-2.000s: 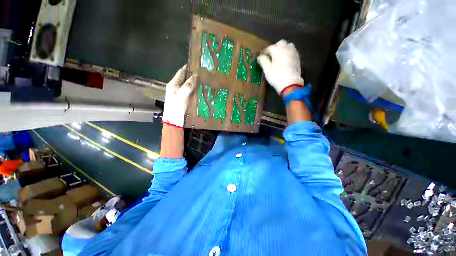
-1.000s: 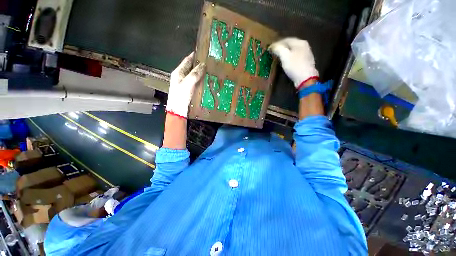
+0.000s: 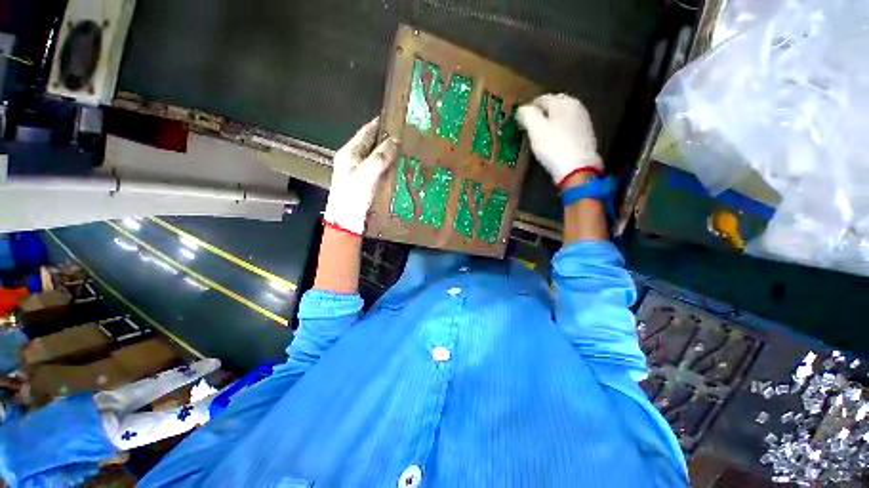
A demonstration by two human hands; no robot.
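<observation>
A flat brown solder pallet [image 3: 457, 157] is held tilted up in front of my chest, its underside facing me. Bright green circuit boards [image 3: 422, 195] show through its slanted cut-outs. My left hand [image 3: 357, 178], in a white glove with a red cuff edge, grips the pallet's left edge, thumb on the face, fingers hidden behind. My right hand [image 3: 560, 135], gloved with a blue band at the wrist, has its fingers curled at the pallet's upper right edge, by the upper right board. Whether it grips the edge or only touches it cannot be told.
The dark conveyor belt [image 3: 257, 71] lies behind the pallet, with its pale rail [image 3: 229, 131] at left. White plastic bags [image 3: 781, 124] cover a box at right. An empty pallet [image 3: 691, 353] and a silvery heap of small pieces [image 3: 819, 419] lie lower right. Another person's blue sleeve [image 3: 57, 438] shows lower left.
The pallet rose and shifted right, then came down a little, with both hands following. At lower left, the other person's sleeve and white-clad arm have come further into view.
</observation>
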